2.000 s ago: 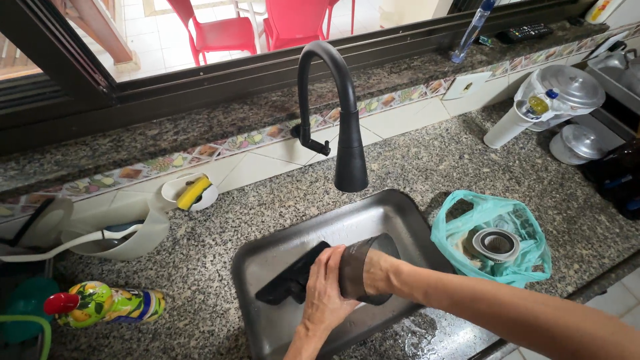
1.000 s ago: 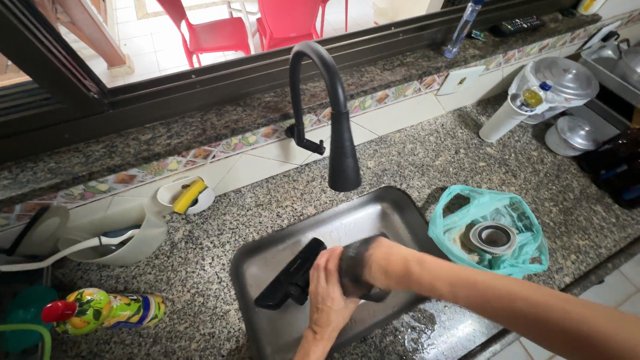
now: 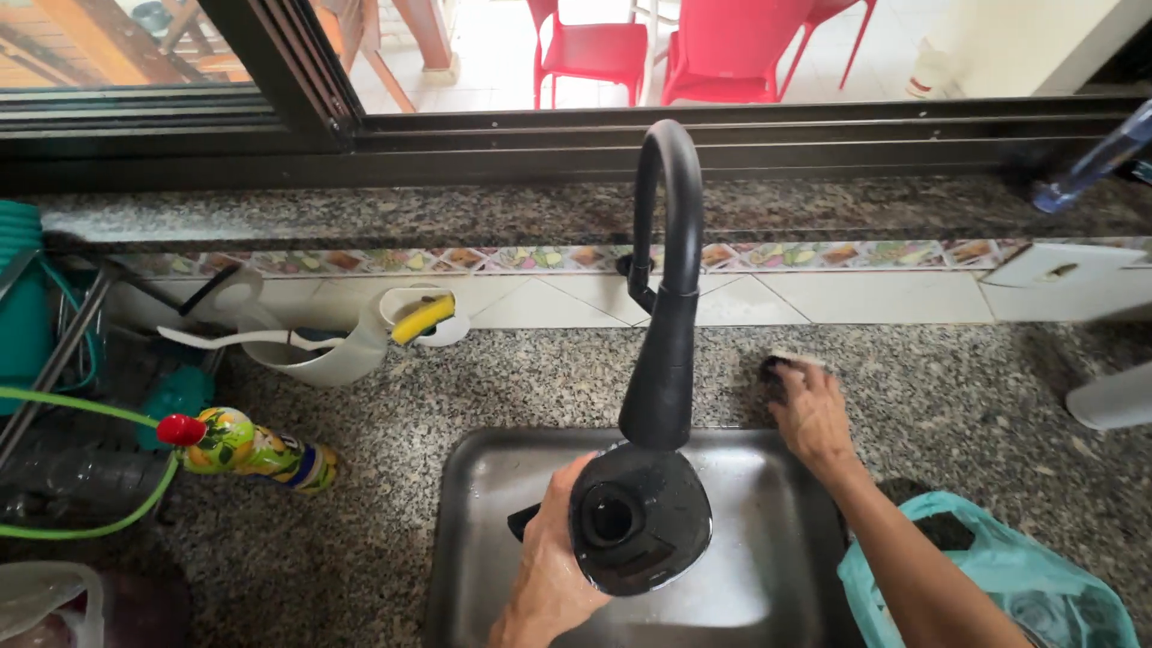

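My left hand [image 3: 551,558] grips a dark, wet plastic container [image 3: 670,531] with a round opening inside it. It is over the left half of the steel sink [image 3: 765,576], just below the spout head of the black faucet [image 3: 661,387]. Behind the sink's right rear corner, my right hand [image 3: 814,409] is at the granite counter, its fingers on a small dark and pale object [image 3: 792,360] that they partly cover. I cannot tell what that object is.
Left of the sink are a dish soap bottle [image 3: 261,450], a yellow sponge [image 3: 423,318] in a white holder, a whitish container [image 3: 315,360] and a dish rack [image 3: 54,360]. A teal plastic bag [image 3: 1008,567] lies right of the sink, partly behind my forearm.
My right hand has left the dark container and moved to the counter behind the sink. My left hand still holds the container, now with its opening in sight. The view has swung left.
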